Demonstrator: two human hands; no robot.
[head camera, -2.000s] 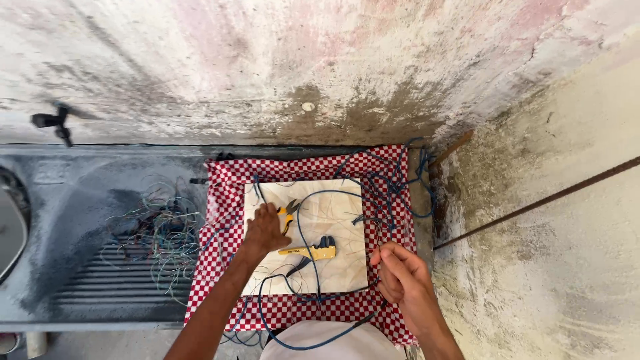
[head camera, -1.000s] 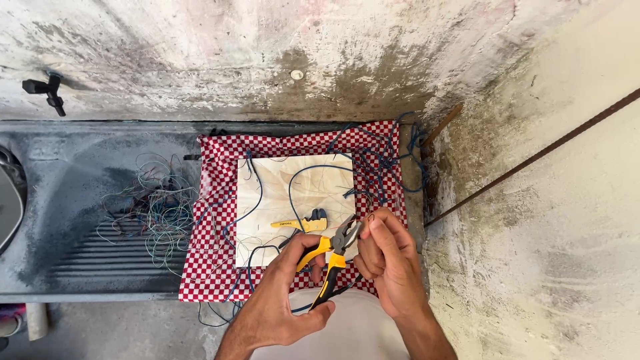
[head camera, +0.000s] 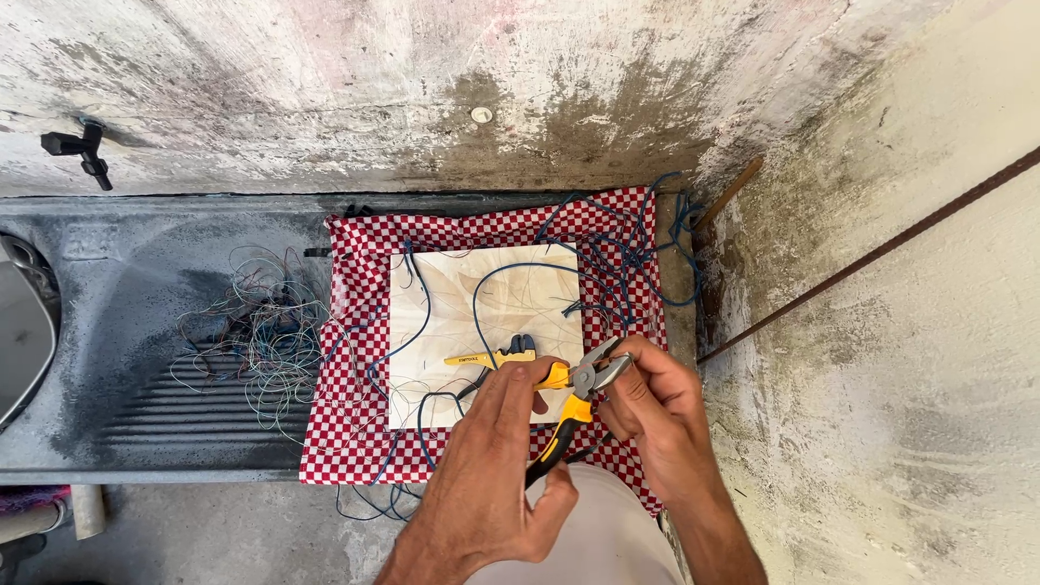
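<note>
My left hand grips yellow-and-black combination pliers by the handles, with the jaws pointing up and right. Beside the jaws, my right hand pinches a thin wire between thumb and fingertips; part of the wire crosses the jaws, and whether they bite it I cannot tell. A yellow wire stripper with dark jaws lies on a pale marbled tile, just left of the pliers. Blue cables loop over the tile, and fine loose strands are scattered on it.
Under the tile is a red-and-white checkered cloth. To the left, a tangle of thin wires lies in the ribbed grey sink. More blue cable bunches at the back right, near the wall. A black tap juts from the back wall.
Two seconds ago my left hand was over the pliers on the tile. It has lifted them toward my right hand, and the jaws are now nearer its fingertips than a second ago.
</note>
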